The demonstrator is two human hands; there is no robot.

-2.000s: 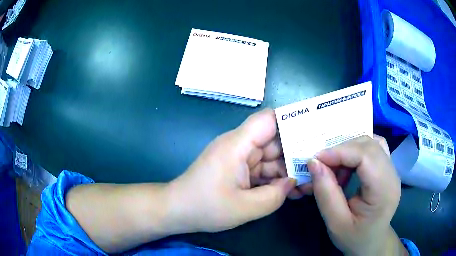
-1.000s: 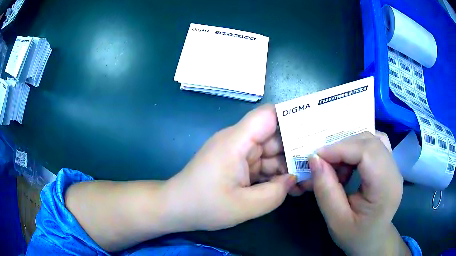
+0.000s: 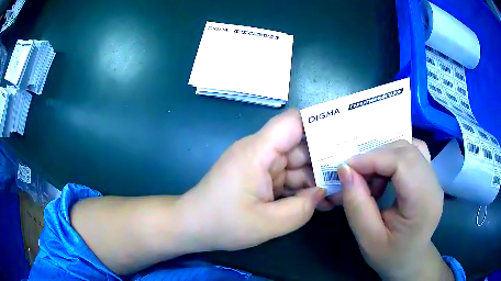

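Note:
A white warranty card (image 3: pixel 357 123) printed "DIGMA" is held tilted in front of me. My left hand (image 3: pixel 263 186) grips its left edge, with the thumb at the lower left corner. My right hand (image 3: pixel 393 197) has its thumb and index finger on the card's lower part, at the right end of a barcode label (image 3: pixel 330 175) near the lower left corner. The right fingers hide part of the card and possibly the label's end. A low card stack (image 3: pixel 241 63) lies on the dark green bench, beyond my hands.
At the right, a blue plastic bin (image 3: pixel 412 60) holds a label roll (image 3: pixel 450 35), whose barcode tail hangs over its edge. A thin pale ring (image 3: pixel 481 215) lies below the tail. Bundled card piles (image 3: pixel 30 66) stand at far left, with a clear plastic bag (image 3: pixel 35 184) below.
The view has shifted slightly, so the card stack and the held card appear a little higher. Both hands keep nearly the same grip on the card.

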